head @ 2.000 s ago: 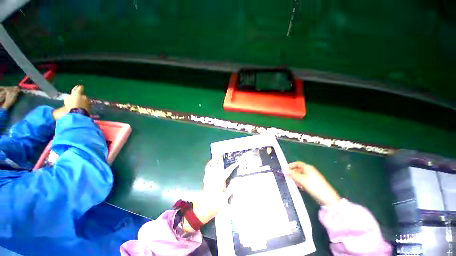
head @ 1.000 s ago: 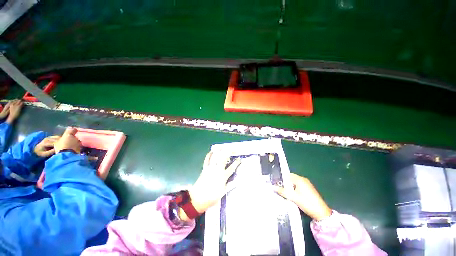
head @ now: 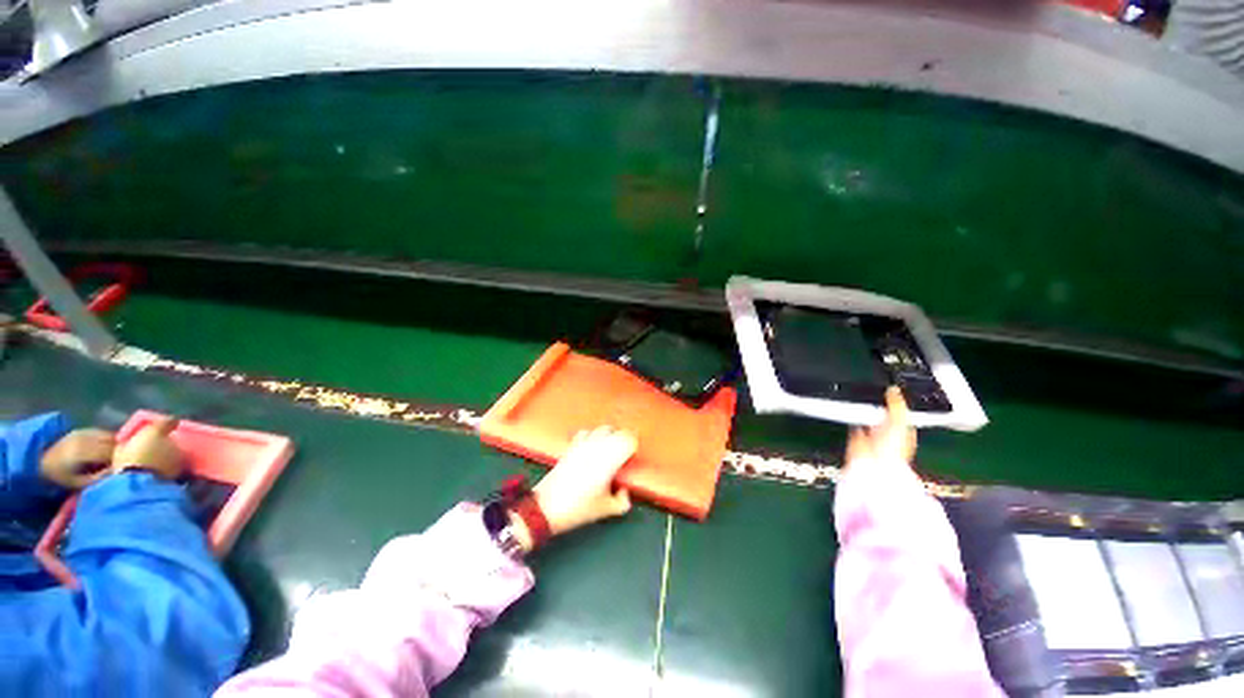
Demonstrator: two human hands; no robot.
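My left hand, with a red band and a dark watch at the wrist, grips the near edge of an orange foam tray. The tray is tilted across the worn metal edge between bench and conveyor. A dark tablet unit lies at its far side, partly hidden by the tray. My right hand holds the near edge of a white foam tray over the conveyor. A dark open tablet unit sits in the white tray.
A co-worker in blue sleeves works at a pink-red tray on the left. A divided box with white rectangles stands at the right. A red frame lies on the far-left conveyor.
The white tray has moved from the bench forward and right to the conveyor. My left hand has left it and taken hold of the orange tray, which has come nearer onto the metal edge.
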